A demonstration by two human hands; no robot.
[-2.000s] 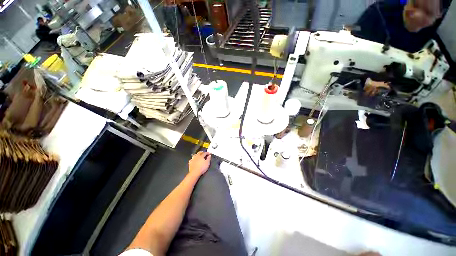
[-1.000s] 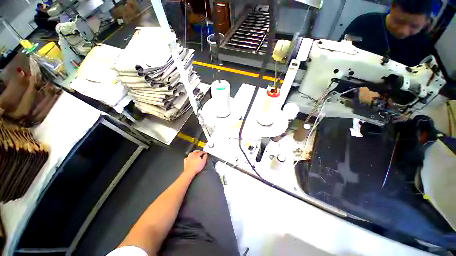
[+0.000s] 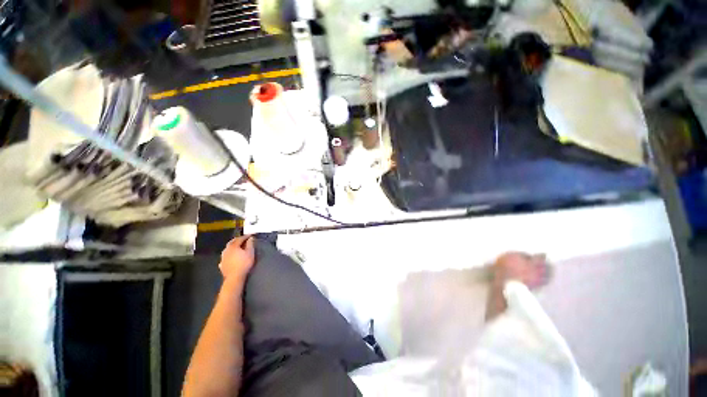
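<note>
My left hand has its fingers curled over the near corner of the white sewing table, by the thread cones. My right hand, motion-blurred, is low over the pale tabletop. Its fingers look bent and no held thing can be made out. The white sewing machine is at the top centre, partly cut off. A black scuffed cover lies in front of it. A cream panel lies on the right of the cover.
A green-topped cone and a red-topped cone stand left of the machine, with a black cable in front. Stacked panels are at the left. A white scrap is at the lower right. Another person's hand is blurred at the machine.
The view has swung right and down, so the machine sits higher and further left. My right hand and sleeve have come into view. My left hand stays at the table corner.
</note>
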